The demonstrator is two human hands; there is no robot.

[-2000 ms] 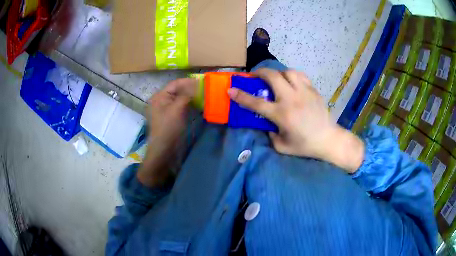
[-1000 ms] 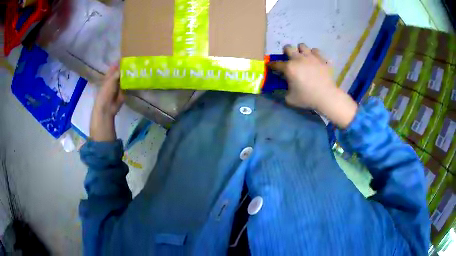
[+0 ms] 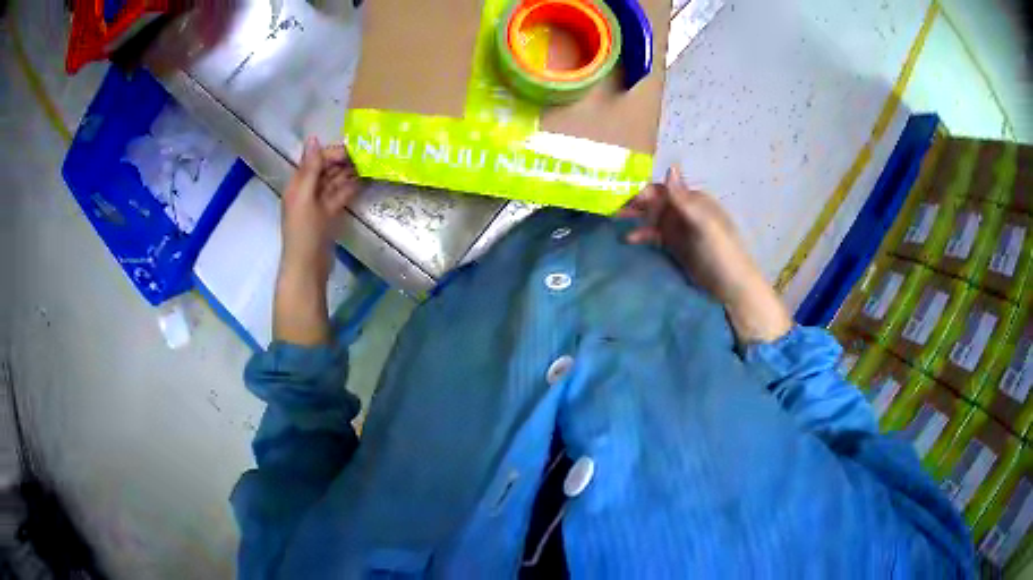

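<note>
A brown shipping carton (image 3: pixel 413 57) lies in front of me at the top of the view. Yellow-green printed tape (image 3: pixel 453 167) runs along its near edge, and a second strip crosses its top. The tape gun (image 3: pixel 557 48), with an orange ring and a blue part, lies on the carton top, out of my hands. My left hand (image 3: pixel 314 198) is at the near left corner, fingers at the tape end. My right hand (image 3: pixel 700 232) is at the near right corner, fingers touching the tape end there. Whether either hand grips or only presses is unclear.
The grey metal bench (image 3: pixel 255 136) is under the carton. A blue bin (image 3: pixel 130 215) with white scraps stands at the left, beside a white box (image 3: pixel 244 272). A red tray (image 3: pixel 100 32) is at the upper left. Stacked finished cartons (image 3: pixel 946 295) with green tape stand at the right by a blue edge.
Tape has been laid along the carton's near edge. My right hand has let go of the tape gun, which now lies on the carton top. Both hands are at the tape's ends.
</note>
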